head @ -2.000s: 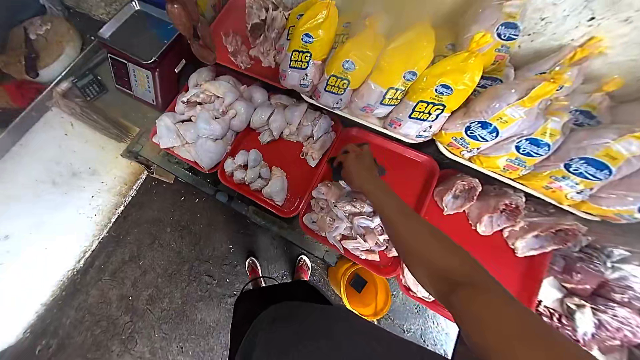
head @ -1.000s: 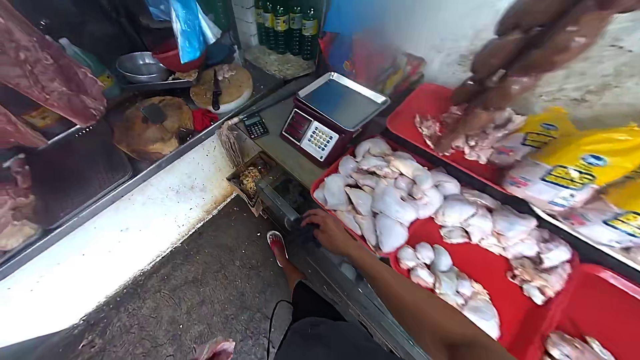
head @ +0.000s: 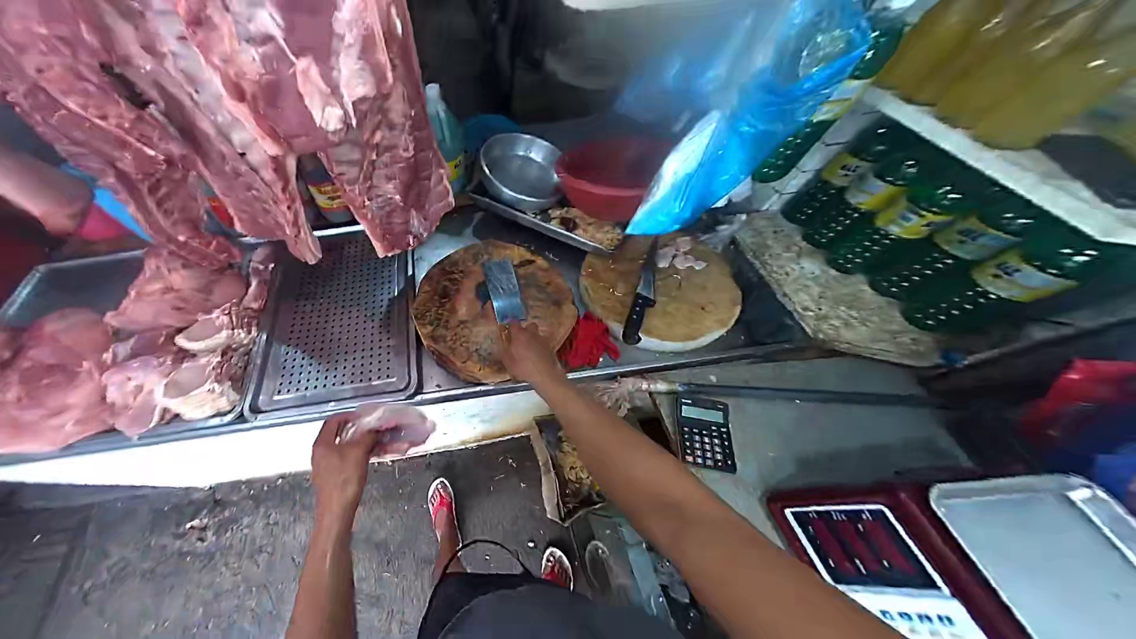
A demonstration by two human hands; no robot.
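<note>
My left hand [head: 344, 457] grips a piece of raw meat [head: 390, 429] over the floor, just in front of the counter edge. My right hand [head: 530, 351] is closed on the handle of a cleaver [head: 504, 290], whose broad metal blade lies over a round wooden chopping block [head: 444, 311]. Beside that block, to the right, a black-handled knife [head: 641, 306] rests on a second round board [head: 701, 306] with small meat scraps. A red cloth [head: 588, 343] sits between the two boards.
Raw meat slabs [head: 382, 124] hang at upper left. Below are a perforated tray [head: 342, 319] and meat pieces [head: 62, 382]. A blue plastic bag [head: 701, 169] hangs above the boards. A calculator [head: 706, 433] and a scale [head: 870, 550] stand at right. A person's arm [head: 40, 191] shows at far left.
The view has swung far left, from the chicken trays to the chopping blocks. My left hand with the meat has come into view, and my right hand now holds the cleaver.
</note>
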